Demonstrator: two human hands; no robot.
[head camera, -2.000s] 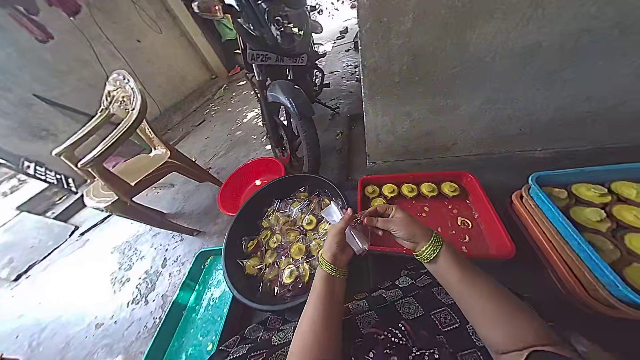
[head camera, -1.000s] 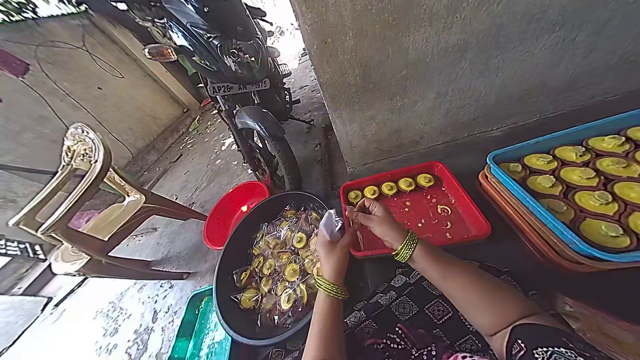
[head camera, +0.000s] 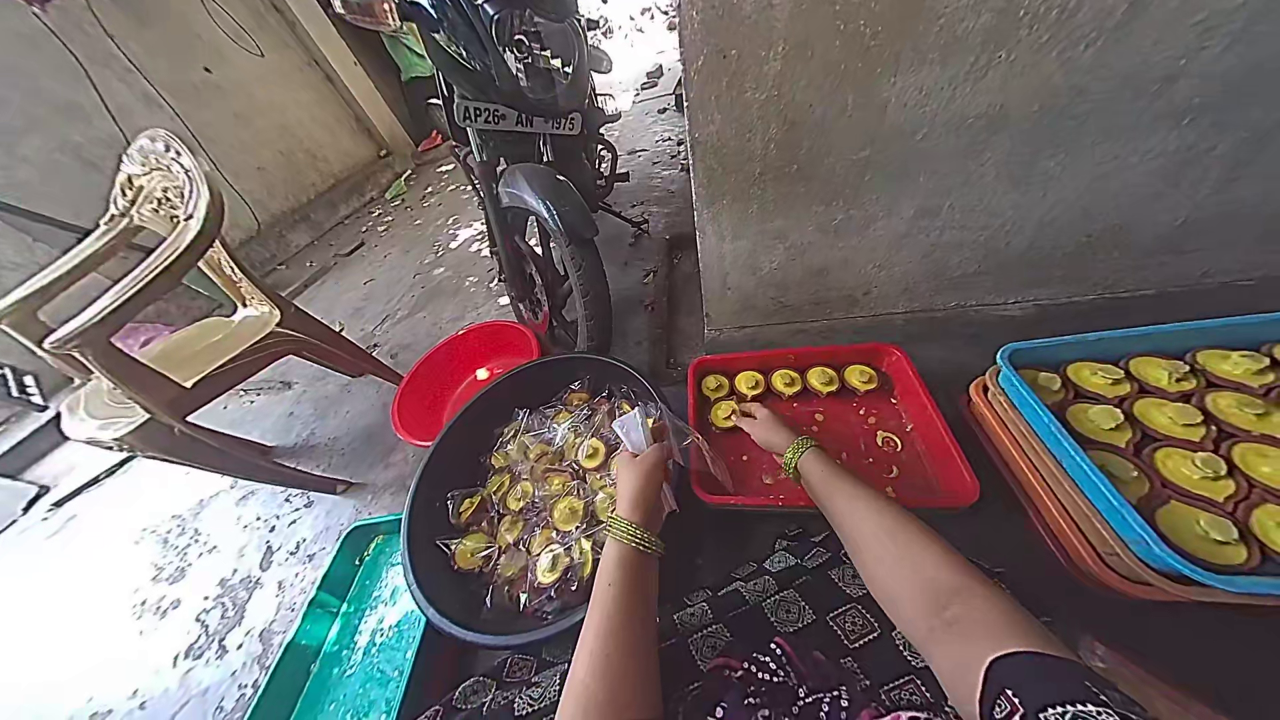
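Observation:
My left hand (head camera: 642, 485) holds a bunch of clear plastic bags (head camera: 640, 437) over the right side of a dark round tub (head camera: 425, 575). Many yellow-filled clay lamps in clear wrappers (head camera: 568, 512) lie in that tub. With its fingertips, my right hand (head camera: 768, 428) grips a small yellow-filled clay lamp (head camera: 725, 414) at the left of a red tray (head camera: 930, 440). Above that lamp, several similar lamps (head camera: 786, 382) stand in a row along the tray's far edge. Yellow crumbs and a broken yellow ring (head camera: 887, 441) lie on the tray.
At the right, a blue tray (head camera: 1060, 450) of larger yellow-filled clay lamps rests on orange trays (head camera: 1030, 490). A red basin (head camera: 455, 380) touches the tub's far side; a green tray (head camera: 350, 620) lies left. Beyond are a plastic chair (head camera: 185, 320), a motorcycle (head camera: 545, 200) and a concrete wall (head camera: 950, 160).
My right hand has moved away from my left hand to a lamp in the red tray. My left hand still holds the plastic bags. The view has shifted.

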